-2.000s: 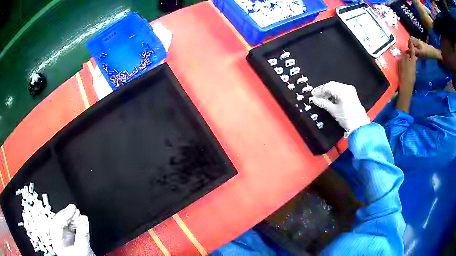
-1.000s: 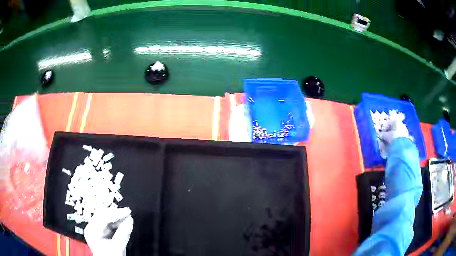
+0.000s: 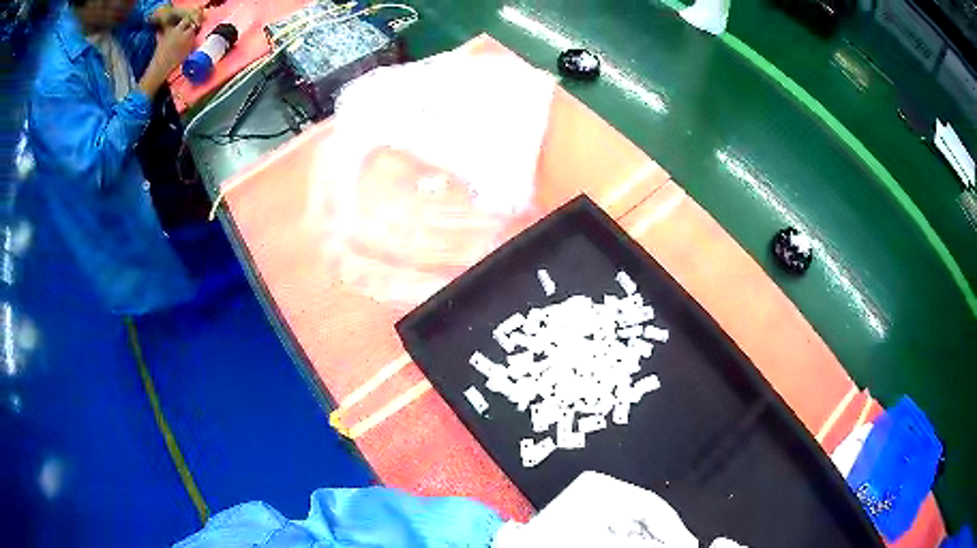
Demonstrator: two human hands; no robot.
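Note:
White plastic housings [image 3: 573, 359] lie in a loose pile in one end of the large black tray [image 3: 739, 412]. My left hand [image 3: 605, 514], in a white glove, is at the bottom edge over the tray's near side, partly cut off. Its fingertips and anything in them are hidden. A small white patch at the bottom edge just right of it may be a fingertip of my right hand [image 3: 729, 543]; the rest of that hand is out of the picture.
A crumpled clear bag [image 3: 429, 182] lies beyond the tray. A blue bin [image 3: 898, 466] with tiny metallic bits is at lower right. Black round dishes [image 3: 793, 249] sit on the green surface. A person in blue [image 3: 96, 139] works at upper left, near a cable-strewn box [image 3: 337, 48].
The view has swung left, bringing the bag and another person into view. My right hand has left the farther blue bin's area, which is now out of the picture. My left hand is now lower and more cut off.

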